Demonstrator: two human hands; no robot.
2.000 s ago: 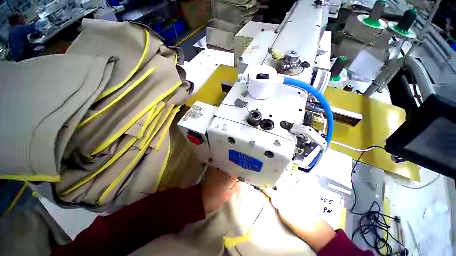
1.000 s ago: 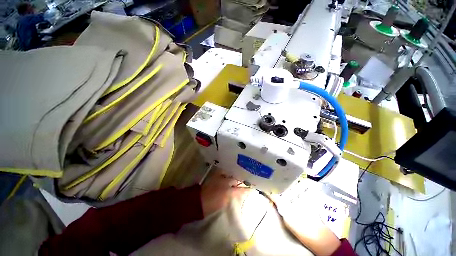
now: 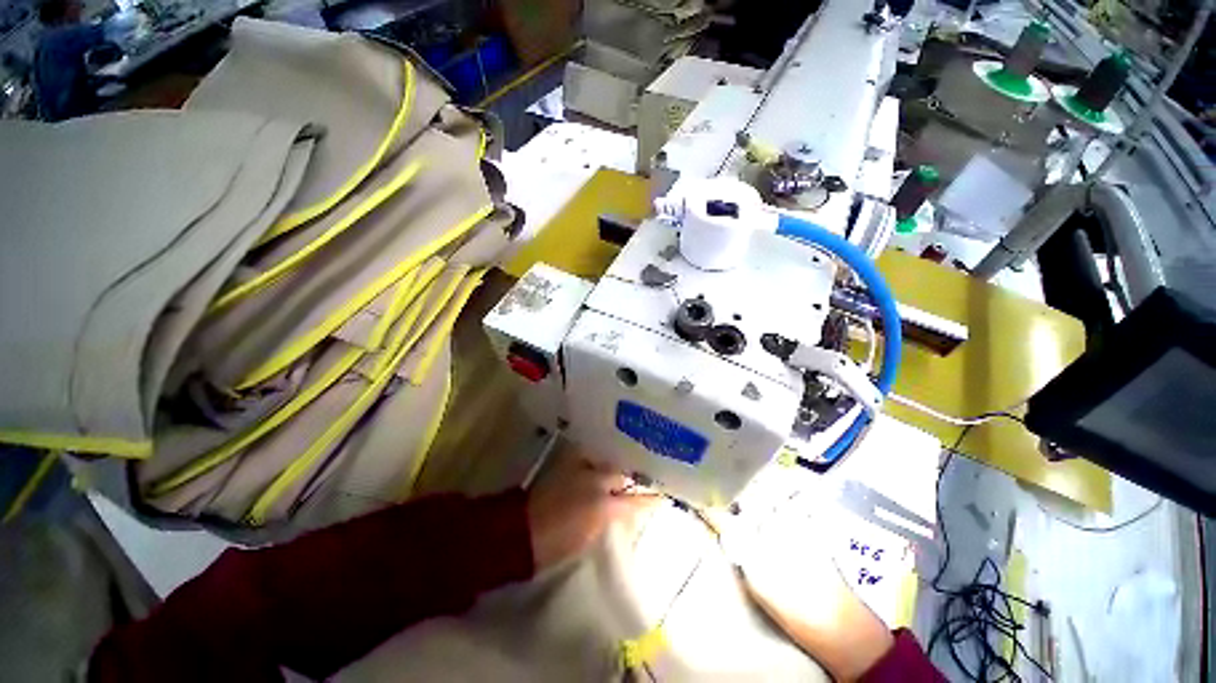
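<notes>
A khaki fabric piece (image 3: 520, 632) lies under the front of the white sewing machine head (image 3: 680, 400), glaring white under the lamp. A short yellow binding (image 3: 643, 650) shows on it near the bottom edge. My left hand (image 3: 576, 510) lies on the fabric's left side below the head, its fingertips partly hidden by the head. My right hand (image 3: 800, 600) lies along the fabric's right side, washed out by the light. I cannot tell whether either hand grips the cloth. The needle area is hidden behind the head.
A tall pile of folded khaki pieces (image 3: 320, 267) with yellow edges stands at left. A black-framed screen (image 3: 1147, 400) is at right, with a coiled black cable (image 3: 987, 620) below it. Thread cones (image 3: 1020, 67) stand behind. A person (image 3: 60, 60) is at the far upper left.
The view has shifted slightly back and forth. The short yellow binding looks more bunched than two seconds ago. Both hands stay in about the same place at the fabric.
</notes>
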